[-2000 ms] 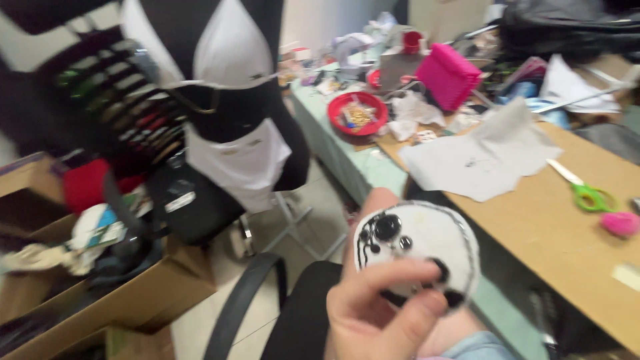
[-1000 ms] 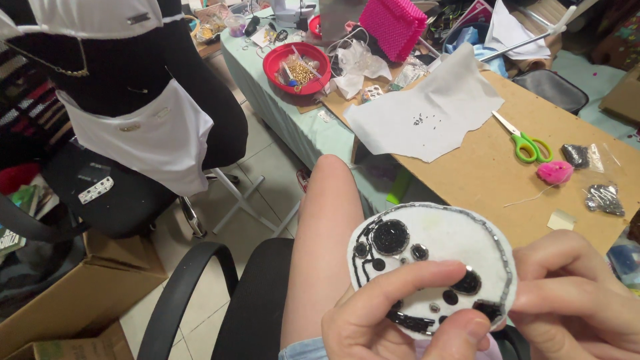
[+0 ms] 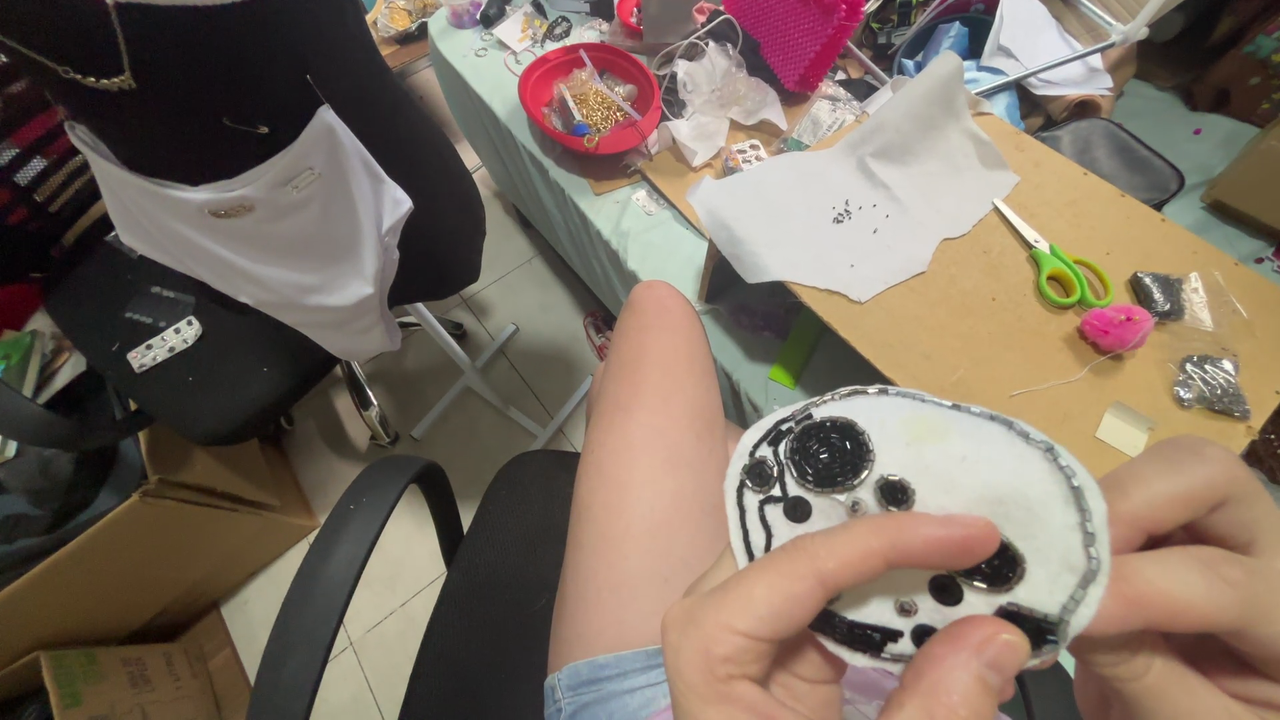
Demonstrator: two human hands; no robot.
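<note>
A round white felt piece (image 3: 960, 450) with black and silver beadwork is held over my lap. My left hand (image 3: 840, 610) grips it from below, index finger and thumb across its face. At its right edge is my right hand (image 3: 1190, 580), fingers bent together; their tips are hidden behind the felt, so a needle or thread cannot be seen. Loose black beads (image 3: 850, 212) lie on a grey-white cloth (image 3: 800, 240) on the board. Green-handled scissors (image 3: 1060, 265), a pink pincushion-like puff (image 3: 1116, 327) with thread, and small bags of dark beads (image 3: 1210, 385) lie to the right.
A red bowl (image 3: 590, 95) with gold-coloured parts and a bright pink beaded item (image 3: 795, 40) stand at the back of the table. On the left are a mannequin (image 3: 420, 180) in white briefs, a black chair (image 3: 200, 400) and cardboard boxes (image 3: 230, 500). A chair armrest (image 3: 340, 560) curves beside my leg.
Two seconds ago only my left hand showed at the felt piece; my right hand has since come in at its right edge. The view has shifted, now closer over the table.
</note>
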